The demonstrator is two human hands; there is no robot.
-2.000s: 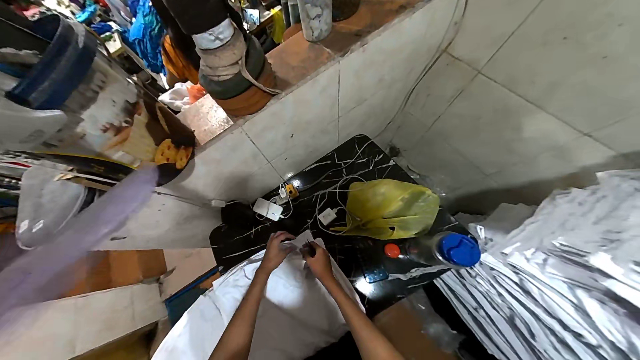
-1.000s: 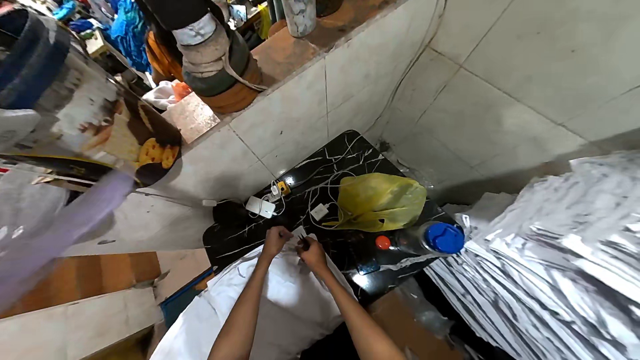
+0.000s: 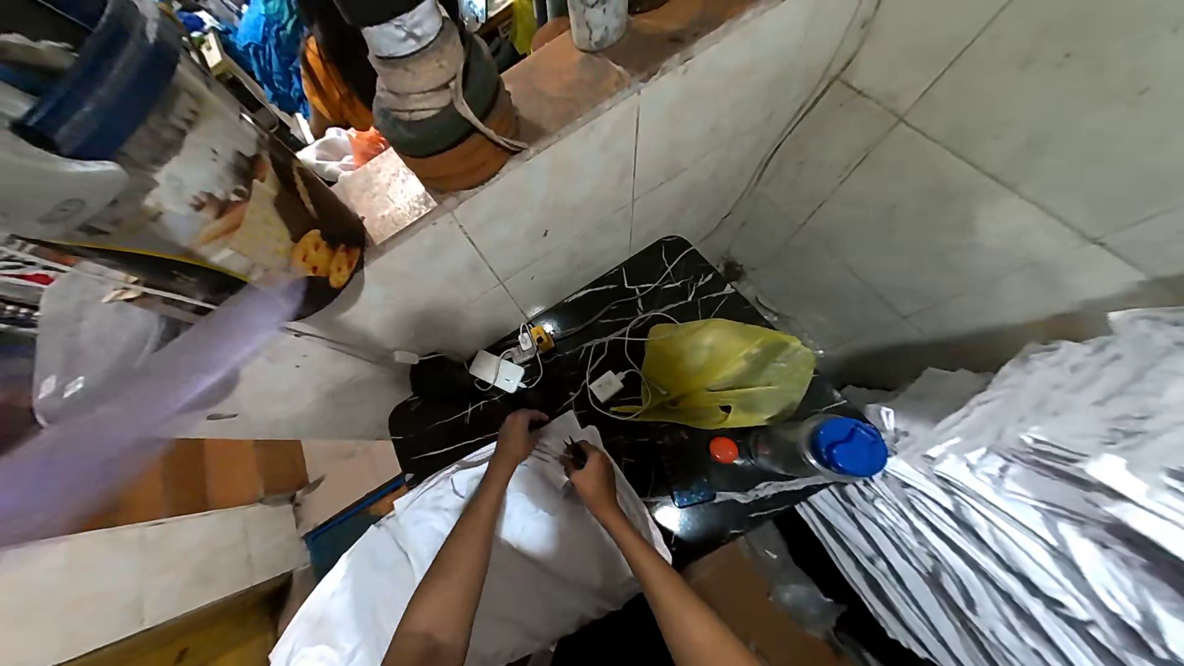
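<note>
White cloth (image 3: 555, 546) lies over the front of a black marble-patterned table (image 3: 684, 268) and hangs toward me. My left hand (image 3: 518, 437) is at its far edge, fingers curled on the fabric. Beside it on the right, my right hand (image 3: 590, 472) is closed around a small dark tool, perhaps thread snips, whose tips point at the cloth. Between the hands a corner of the cloth stands up. What the left fingertips pinch is too small to tell.
White chargers (image 3: 498, 370) with cables and a yellow plastic bag (image 3: 731, 370) lie beyond my hands. A bottle with a blue lid (image 3: 849, 448) and a red round object (image 3: 723, 450) are right. Stacked white cloth (image 3: 1036, 499) stands far right; a printed bucket (image 3: 222, 185) is upper left.
My left hand has moved a little away from my right hand along the cloth's edge. The dark tool stays in my right hand.
</note>
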